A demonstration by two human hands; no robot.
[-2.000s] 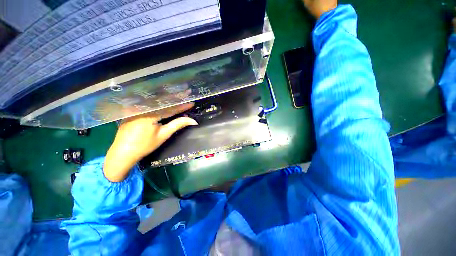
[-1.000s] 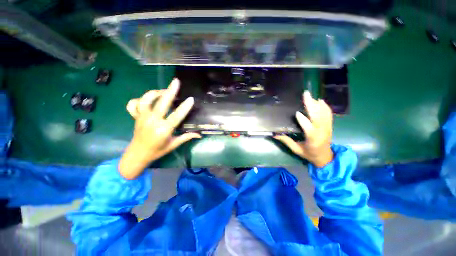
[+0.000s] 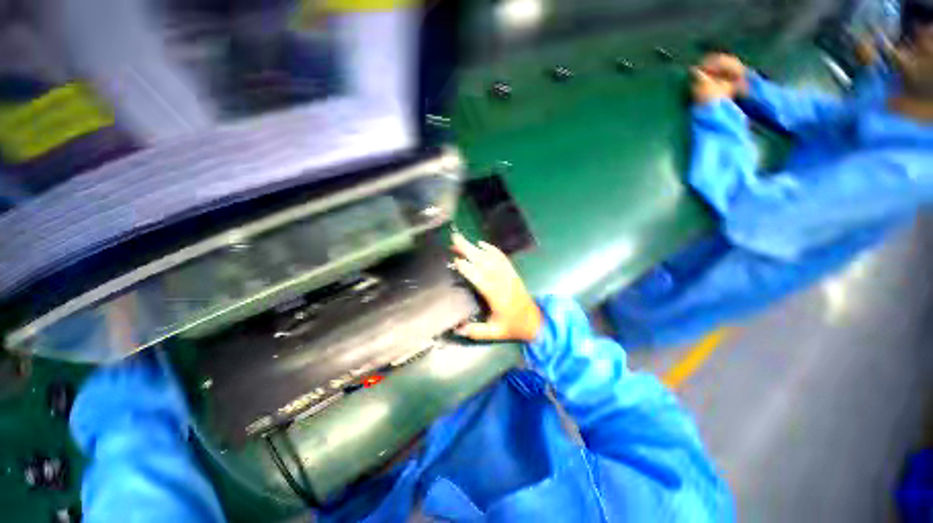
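Note:
The flat black fixture [image 3: 338, 337] lies tilted across the view, with white lettering and a small red part on its front edge. Raised dark and shiny seats [image 3: 327, 301] are on its top, partly under the clear guard [image 3: 297, 250]. My right hand [image 3: 498, 296] is at the fixture's right end, fingers and thumb apart, thumb near the front corner; no unit shows in it. My left hand [image 3: 125, 325] is a blurred patch behind the guard at the left, and its fingers cannot be made out.
Small black units [image 3: 46, 471] lie on the green mat [image 3: 614, 174] at the lower left. More lie in a row at the back. A dark flat device [image 3: 498, 211] lies right of the fixture. Another person's hands [image 3: 721, 77] are at the bench, upper right. An instruction panel [image 3: 379, 92] fills the upper left.
The view has swung to the right and tilted. My left hand has left the fixture's left end and gone behind the guard. My right hand remains at the right end.

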